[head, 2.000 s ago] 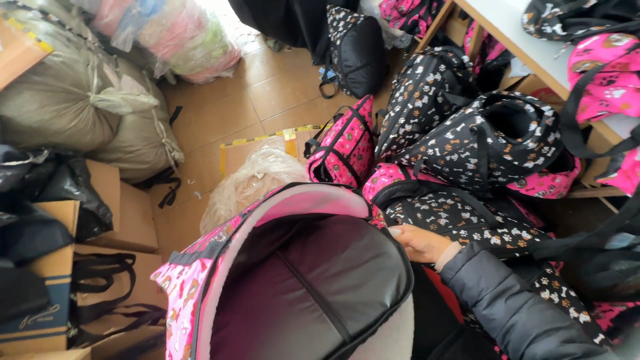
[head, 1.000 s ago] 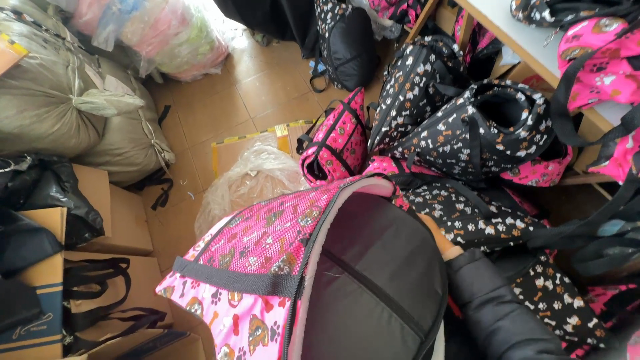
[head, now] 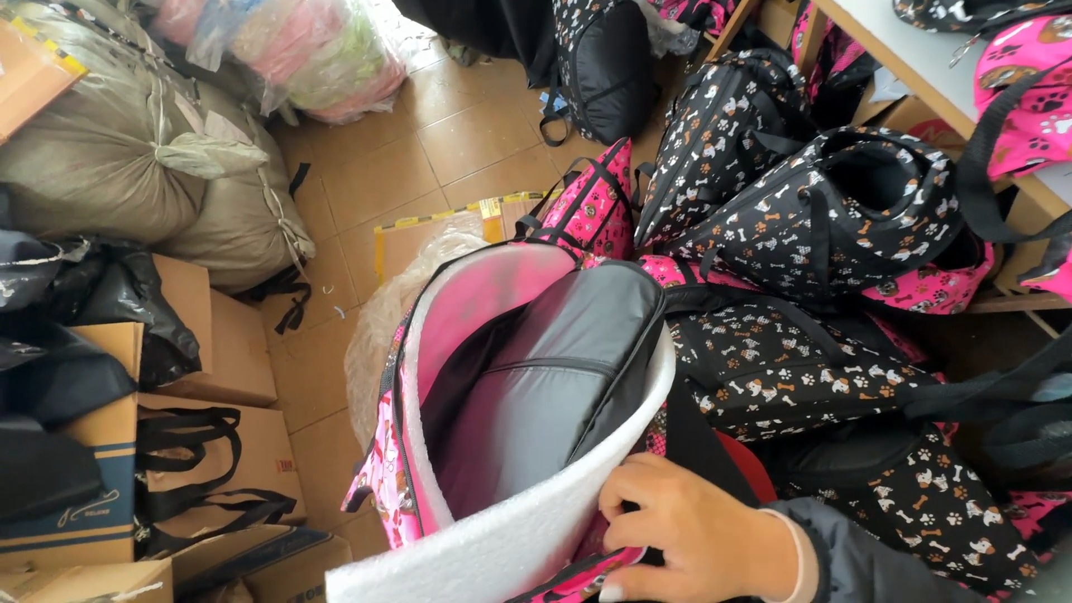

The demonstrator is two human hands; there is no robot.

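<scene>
My right hand [head: 699, 532] grips the fabric edge of a pink patterned pet carrier bag [head: 389, 473] at the lower middle, its fingers closed against the rim. Between this fabric and the bag's inside runs a sheet of white foam [head: 502, 548], one end of which sticks out at the lower left. A black padded fabric panel [head: 553, 360] lies tilted within the mouth of the bag. My left hand is not in view.
Black paw-and-bone print bags [head: 796, 209] are heaped at the right, beside a table [head: 913, 50]. Cardboard boxes [head: 243, 352] and a large stuffed sack [head: 100, 159] line the left. Clear plastic film [head: 377, 343] lies on the tiled floor.
The bag has turned so its mouth faces up more, and the white foam now shows along its near side. My right hand has moved down from the panel's side to the near rim.
</scene>
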